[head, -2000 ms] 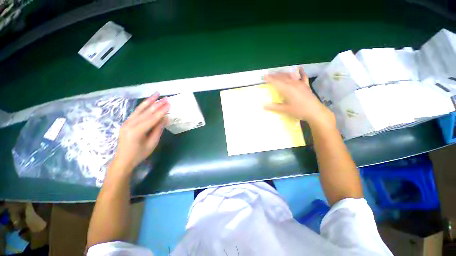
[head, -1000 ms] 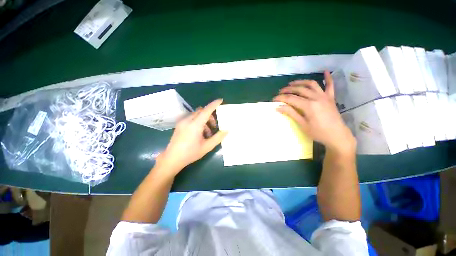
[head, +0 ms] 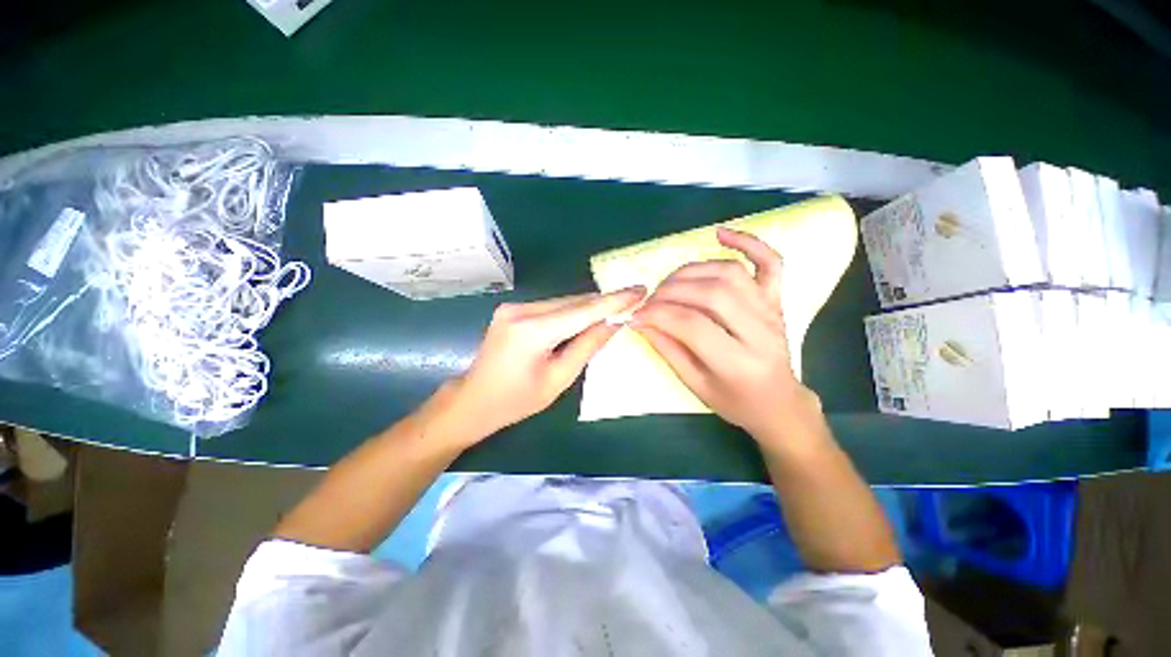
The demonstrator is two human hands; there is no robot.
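A sticker sheet [head: 649, 385] with a pale face and yellow back lies on the dark green bench, its far and right edges bent up. My right hand [head: 719, 327] is over it, fingers bent around its raised part. My left hand [head: 533, 353] meets the right at the fingertips over the sheet; a tiny whitish thing shows between the fingertips, too small to tell which hand holds it. A single white retail box [head: 417, 240] lies on the bench left of the sheet, untouched.
At left, a pile of coiled white cables [head: 199, 295] lies on a clear plastic bag [head: 52, 321]. At right stand two rows of white boxes [head: 950, 359]. A pale rail [head: 514, 144] runs behind, with the green belt [head: 616, 64] beyond. A white box [head: 290, 10] is cut off at the top.
The sheet, flat before, is now bent up at its far and right side. My hands have come together over it. My left hand has moved away from the single box.
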